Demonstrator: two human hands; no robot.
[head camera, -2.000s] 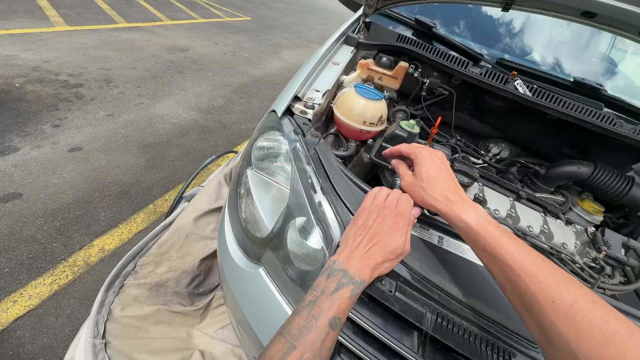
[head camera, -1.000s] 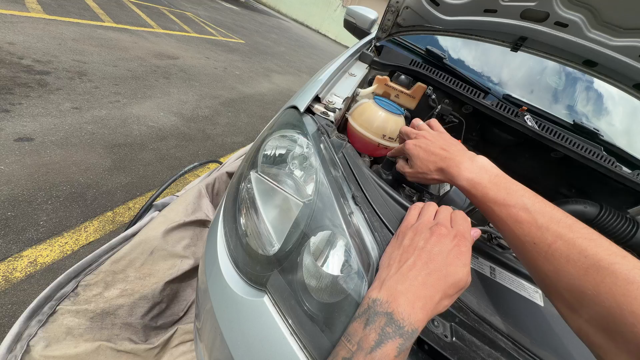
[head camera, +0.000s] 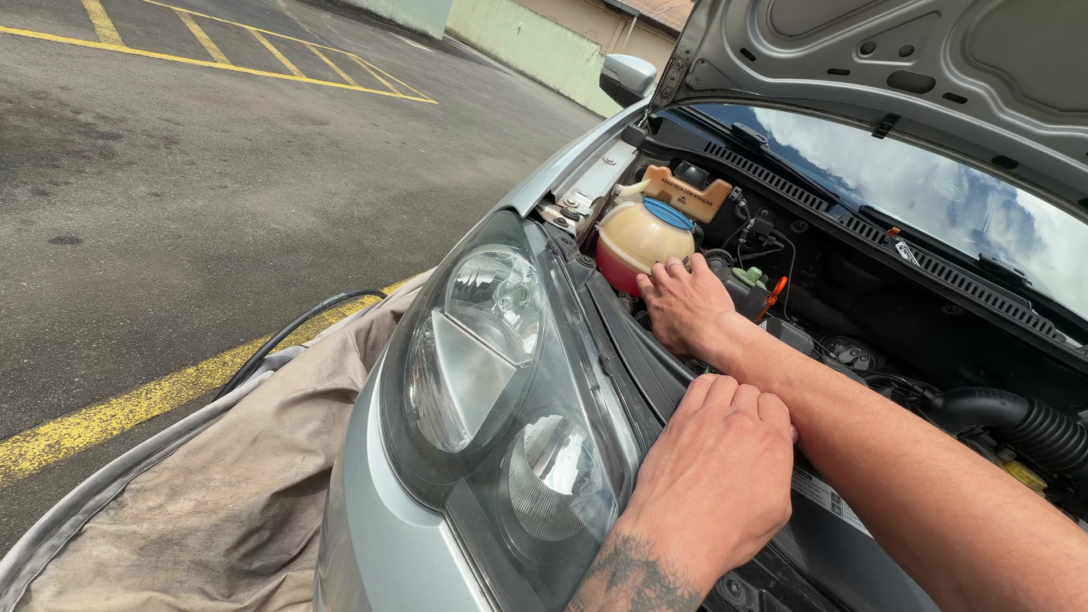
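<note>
My right hand (head camera: 688, 306) reaches into the engine bay, its fingers bent down beside the coolant expansion tank (head camera: 643, 238) with a blue cap (head camera: 669, 213) and red fluid low inside. What its fingertips touch is hidden behind the tank's lower side and the hand itself. My left hand (head camera: 722, 459), with a tattooed forearm, rests knuckles up near the front edge of the bay, against the underside of my right forearm. Its fingertips are out of sight, so any hold cannot be told. The headlight (head camera: 501, 382) lies left of both hands.
The raised hood (head camera: 901, 68) spans the top right. Behind the tank sits a tan reservoir (head camera: 687, 194). An orange dipstick handle (head camera: 772, 297) and a corrugated air hose (head camera: 1045, 438) are right of my right hand. A beige cloth (head camera: 221, 476) lies beside the bumper.
My right hand has moved from beside my left hand to the coolant tank, and sits lower at its side than a second ago. The view has shifted, showing more of the hood.
</note>
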